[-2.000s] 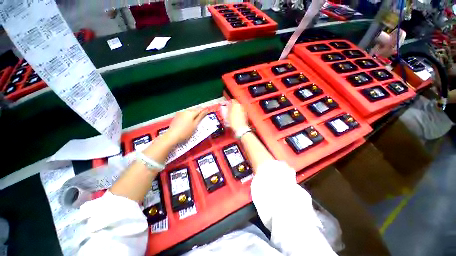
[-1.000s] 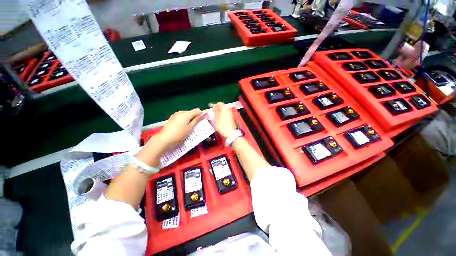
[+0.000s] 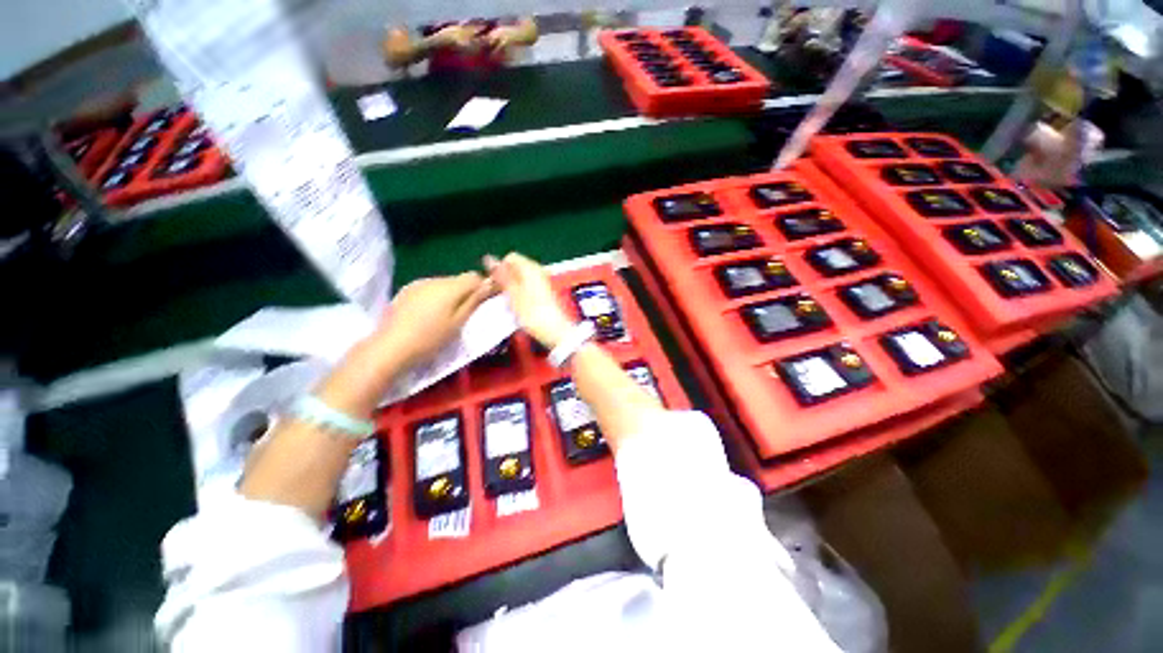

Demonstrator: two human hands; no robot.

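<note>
A red tray point(image 3: 561, 504) lies in front of me with black devices point(image 3: 506, 444) in its pockets, white labels on their faces. My left hand point(image 3: 431, 316) is closed on the white label strip point(image 3: 453, 357), which runs under my forearm over the tray's back row. My right hand point(image 3: 526, 291) is beside it, the fingertips of both hands close together at the strip's end. Whether a label is between my right fingers cannot be told. The strip hangs from above at the left. A label roll point(image 3: 249, 427) lies left of the tray, partly hidden by my left arm.
Stacked red trays with devices stand at right point(image 3: 753, 383) and farther right point(image 3: 1008, 300). Another red tray point(image 3: 689, 92) is on the far side of the green conveyor belt point(image 3: 510, 189). Two white pieces lie there too. A person's hands point(image 3: 466, 45) show opposite. Cartons point(image 3: 944, 510) are below right.
Both hands have shifted left along the tray's back row, uncovering a labelled device at its right end. The hanging strip now looks narrower and blurred. A person's hands have appeared opposite.
</note>
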